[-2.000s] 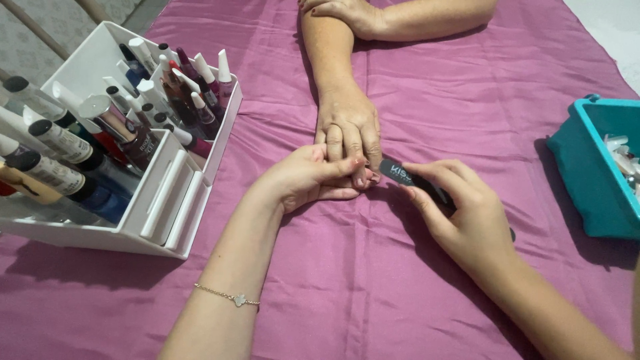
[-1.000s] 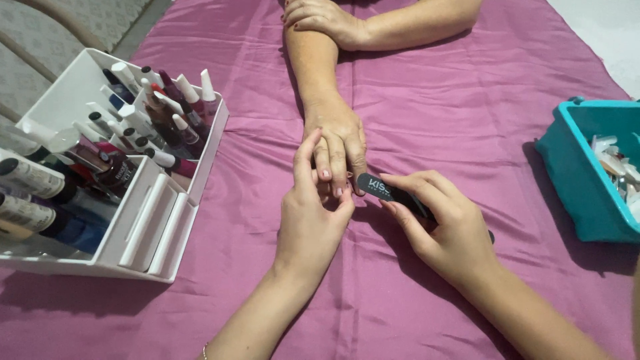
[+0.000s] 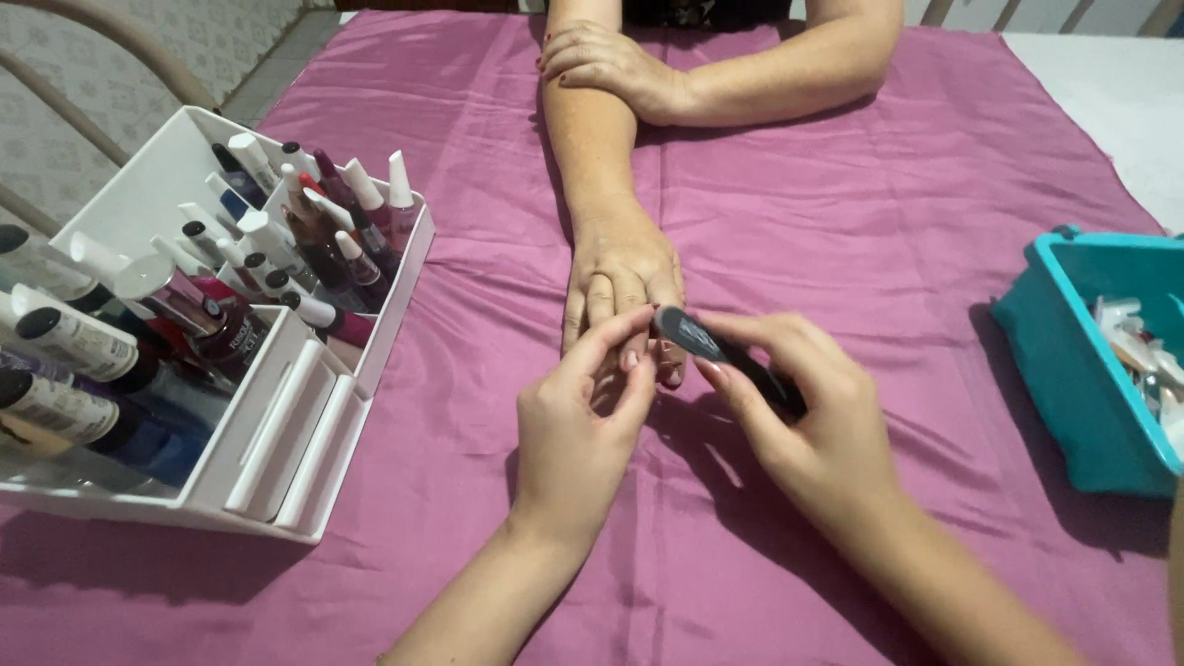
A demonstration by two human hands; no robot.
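The other person's hand (image 3: 624, 264) lies palm down on the purple cloth (image 3: 481, 573), fingers toward me. My left hand (image 3: 583, 421) holds one of its fingers between thumb and forefinger; the exact grip is partly hidden. In my right hand (image 3: 814, 407) is a black nail file (image 3: 731, 356), pinched between thumb and fingers. The file's rounded end is beside the held fingertips; whether it touches a nail I cannot tell. Across the forearm rests the person's other hand (image 3: 615, 65), which has dark red nails.
At the left stands a white organizer (image 3: 393, 314) full of nail polish bottles (image 3: 217, 324). A teal plastic basket (image 3: 1096, 407) with small items sits at the right edge. Behind the organizer are curved chair bars (image 3: 139, 46). The white tabletop (image 3: 1101, 120) shows at the upper right.
Two seconds ago my left hand lay more sideways under the person's fingers; now it comes from below with thumb and forefinger pinching. The file stays in my right hand. The view has shifted somewhat.
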